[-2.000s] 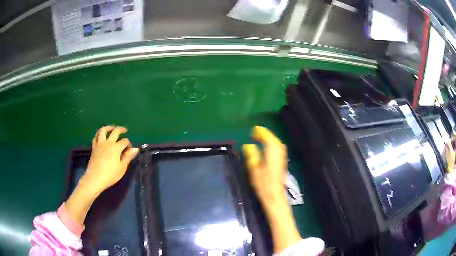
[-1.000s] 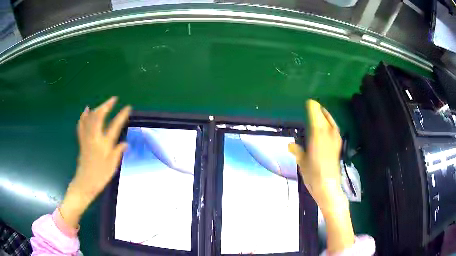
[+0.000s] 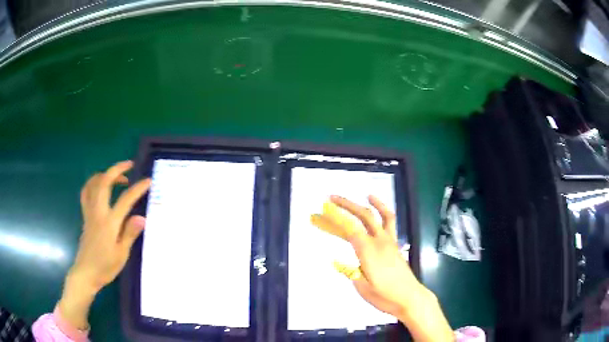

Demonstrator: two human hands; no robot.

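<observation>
Two tablets lie side by side in a black tray (image 3: 270, 200) on the green bench. The left tablet (image 3: 197, 247) and the right tablet (image 3: 320, 280) both show lit, mostly white screens. My left hand (image 3: 107, 227) is at the tray's left edge, fingers apart and bent, with fingertips near the left tablet's upper left border. My right hand (image 3: 377, 260) is over the right tablet's screen, fingers spread, with yellow finger cots on some fingertips. Whether its fingertips touch the glass I cannot tell. Neither hand holds anything.
A tall stack of black trays (image 3: 527, 220) stands at the right, with dark tablets (image 3: 587, 227) on top. A crumpled white scrap (image 3: 461, 230) with a thin black piece lies between the tray and the stack. A metal rail (image 3: 374, 12) runs along the bench's back edge.
Both screens were dark, then lit with a blue and white picture, and are now nearly plain white. My right hand has moved from the tray's right edge to over the right screen.
</observation>
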